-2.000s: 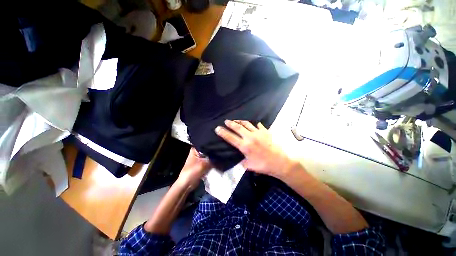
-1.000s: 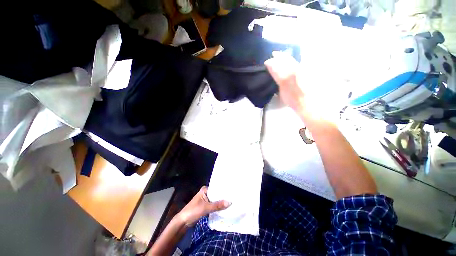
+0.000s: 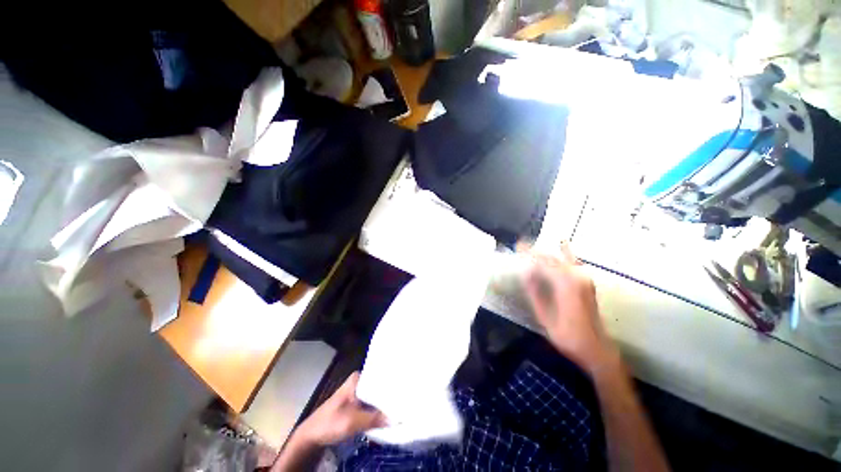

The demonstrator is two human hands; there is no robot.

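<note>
A white cloth piece (image 3: 420,341) hangs from the table's front edge down over my lap. My left hand (image 3: 339,417) grips its lower left edge, thumb on top. My right hand (image 3: 561,300) is blurred by motion at the piece's upper right corner; whether its fingers grip the cloth cannot be told. The white piece's upper part lies on the table beside a dark fabric panel (image 3: 493,166), which is spread flat behind it.
The sewing machine head (image 3: 728,152) stands at the right, with red-handled snips (image 3: 742,300) below it. At the left, dark cloth (image 3: 323,184) and a heap of pale pieces (image 3: 138,198) lie on the wooden surface (image 3: 235,336). A phone-like dark object lies behind.
My right hand has come back from the dark panel toward me, to the white piece's upper right. My left hand still holds the white piece, now lower. The view has shifted left.
</note>
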